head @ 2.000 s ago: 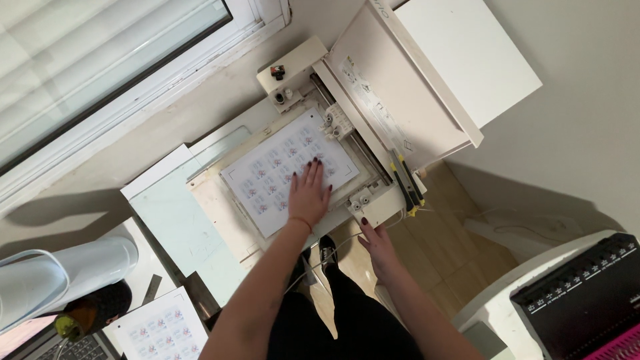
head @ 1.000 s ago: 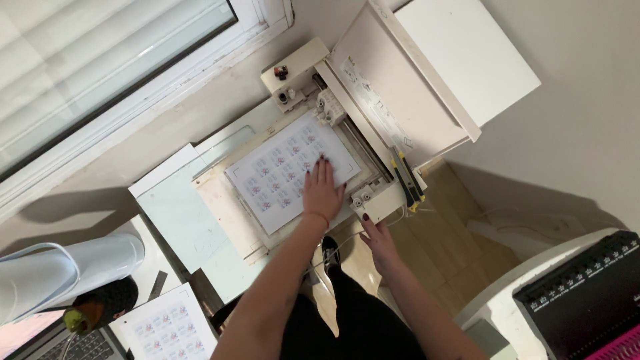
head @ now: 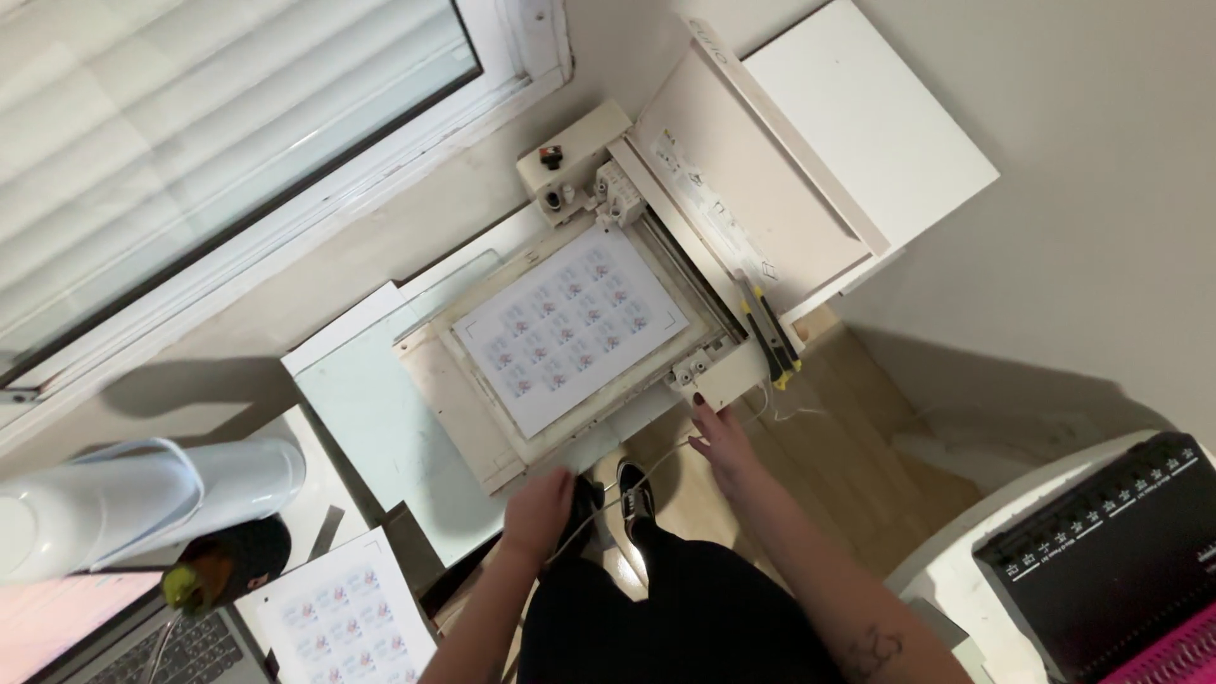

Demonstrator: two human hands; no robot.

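A desktop cutting plotter point(head: 570, 180) stands with its lid point(head: 750, 180) raised. On its cutting mat point(head: 446, 375) lies a printed sticker sheet point(head: 570, 328), its upper corner beside the plotter's carriage point(head: 617, 195). My right hand point(head: 722, 437) touches the plotter's lower end with a fingertip, its fingers apart and holding nothing. My left hand point(head: 541, 513) is just below the mat's lower edge; its fingers are largely hidden, so its grip cannot be told. Yellow-and-black snap-off cutters point(head: 774, 337) lie on the plotter's front edge.
Another printed sheet point(head: 347, 617) lies lower left, beside a laptop point(head: 190, 646), a dark cup-like container point(head: 237, 565) and a large pale blue cylindrical container point(head: 237, 484). A thin cable point(head: 655, 465) crosses near my shoes. A black binding machine point(head: 1102, 551) sits on a white table at right.
My left hand has left the printed sheet and moved down past the mat's edge. The carriage has moved toward the plotter's upper end. My right hand remains at the lower end.
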